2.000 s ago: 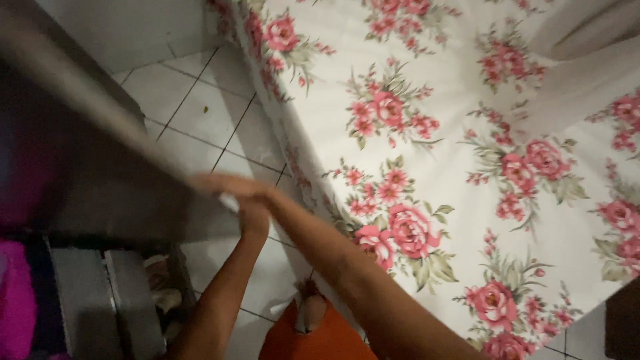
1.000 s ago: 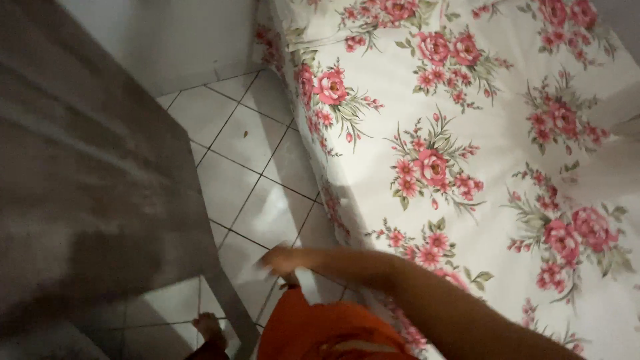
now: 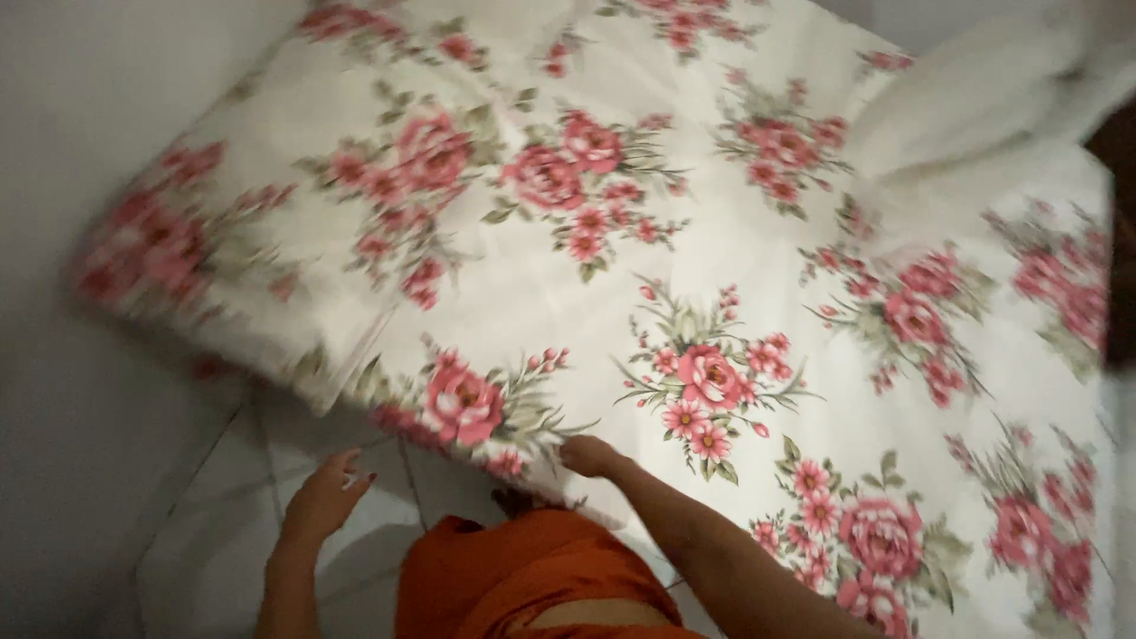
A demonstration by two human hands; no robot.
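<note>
A white sheet with pink roses (image 3: 657,293) covers a mattress or bed that fills most of the view. My left hand (image 3: 327,497) is over the tiled floor beside the bed's near edge, fingers apart and holding nothing. At the sheet's near edge is my right hand (image 3: 587,456), its fingers curled and blurred; whether it grips the cloth cannot be told. A pale, thin cloth (image 3: 985,106) lies bunched at the upper right of the bed.
White floor tiles (image 3: 213,524) show at the lower left. A pale wall (image 3: 80,106) runs along the left, against the bed's far left corner. The person's orange garment (image 3: 532,577) is at the bottom centre, close to the bed.
The view has turned and come closer to the bed. The dark panel at left, which both hands were at two seconds ago, is out of view. The right hand is now at the sheet's edge.
</note>
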